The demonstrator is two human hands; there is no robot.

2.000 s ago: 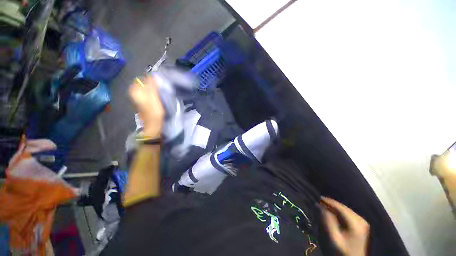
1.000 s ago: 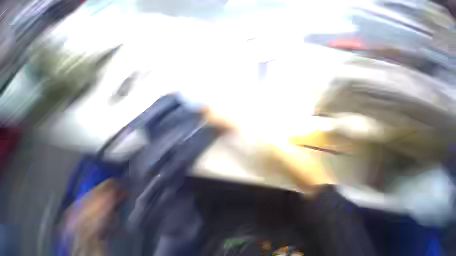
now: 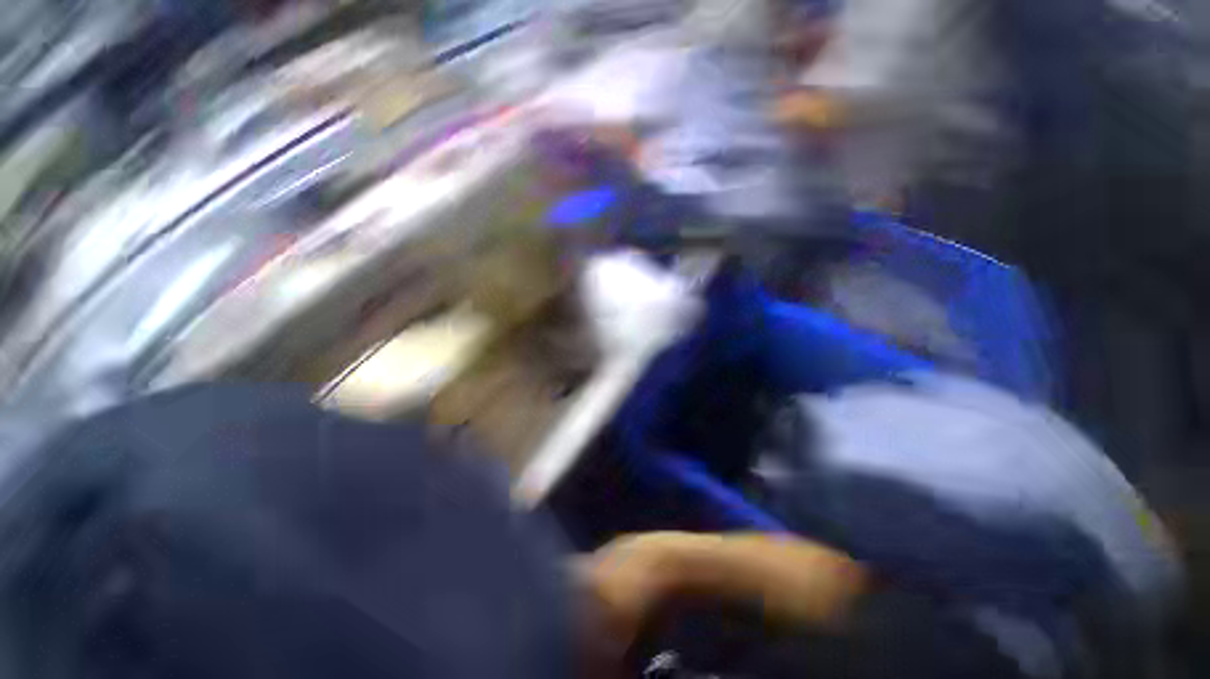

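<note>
The view is strongly blurred. A large dark grey-blue cloth (image 3: 292, 544) fills the lower left, close to the camera. My right hand (image 3: 617, 590) is at the bottom centre, shut on the right edge of this cloth. Its bare forearm reaches right towards a dark sleeve. The separate fingers are too blurred to make out. My left hand is not in view. A pale grey and dark cloth bundle (image 3: 969, 464) lies at the lower right, by a blue basket.
The blue basket (image 3: 1002, 312) stands at the right, with a blue edge running down towards my forearm. A blurred sewing table with machine parts (image 3: 385, 199) crosses the upper left. Pale cloth (image 3: 730, 133) lies at the top centre. A narrow white part (image 3: 577, 431) stands near the middle.
The camera has swung right, from the white table to the blue basket. The dark cloth is now larger and nearer at lower left. My left hand has left the picture.
</note>
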